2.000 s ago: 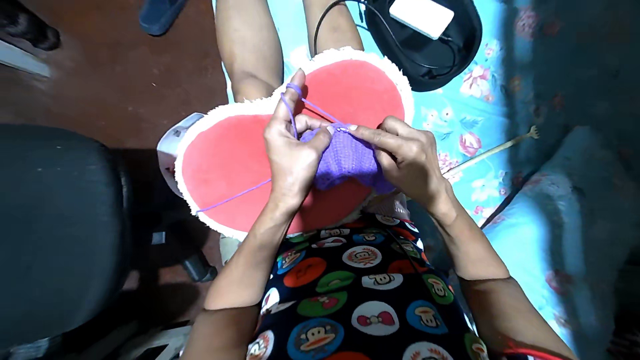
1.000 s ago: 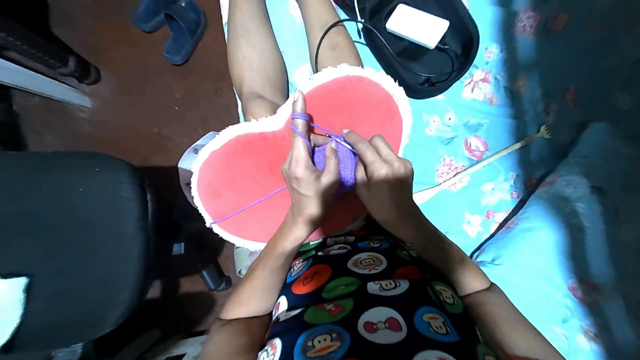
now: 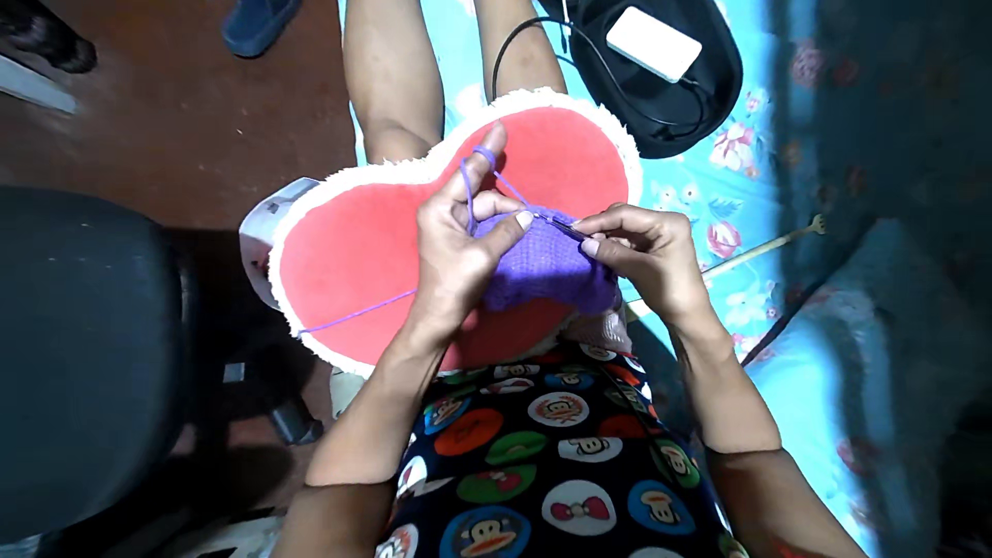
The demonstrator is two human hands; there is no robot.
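Observation:
Purple crocheted fabric (image 3: 546,267) hangs between my hands above a red heart-shaped cushion (image 3: 356,256) with white fluffy trim, which lies on my lap. My left hand (image 3: 465,240) pinches the fabric's upper edge between thumb and a finger; its index finger is raised with purple yarn (image 3: 359,313) looped round it. That yarn runs down left across the cushion to its edge. In my right hand (image 3: 647,248), a thin crochet hook (image 3: 566,228) is held between thumb and fingers, its tip at the fabric's top edge by my left thumb. The hook's far end is hidden by the hand.
A black case (image 3: 721,77) holding a white device (image 3: 653,44) and a cable lies beyond the cushion on a flowered blue sheet. A thin pale stick (image 3: 763,249) lies at right. At left are a black chair seat (image 3: 85,364) and a blue slipper (image 3: 260,27) on the floor.
The purple fabric, bunched close between my hands a second ago, is spread wider now. My right hand has moved away from my left, and more of the hook shows.

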